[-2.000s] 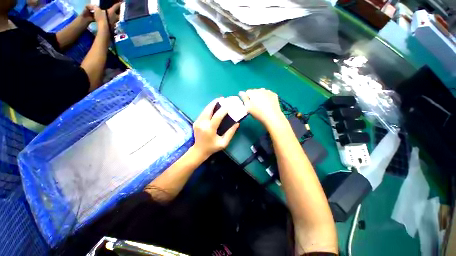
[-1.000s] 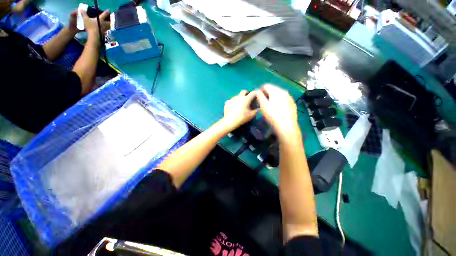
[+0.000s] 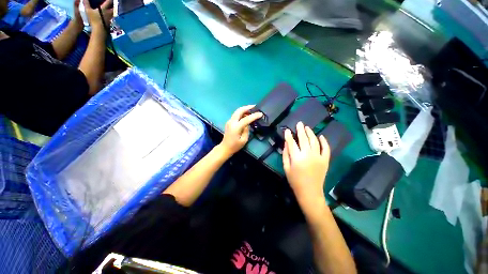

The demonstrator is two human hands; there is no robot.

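Note:
Three dark grey rounded units lie side by side on the green bench near its front edge. My left hand (image 3: 239, 128) has its fingers on the near end of the leftmost unit (image 3: 278, 103). My right hand (image 3: 307, 160) rests its fingertips on the near end of the middle unit (image 3: 305, 119). The third unit (image 3: 335, 138) lies just right of it, partly behind my right hand. Thin black leads (image 3: 321, 96) run from behind the units towards the power strip (image 3: 384, 138). Another dark unit (image 3: 370, 181) lies to the right.
A film-lined blue basket (image 3: 184, 167) with pale sheets inside is at left. A person in black (image 3: 43, 91) works beside a blue box (image 3: 140, 31). Stacked sheets (image 3: 241, 24) lie at the back; shiny plastic bags (image 3: 389, 59) and white paper (image 3: 445, 176) are at right.
My hands have come apart. My left hand has shifted slightly left and my right hand has moved down onto the middle unit. The leftmost unit now shows flat on the bench.

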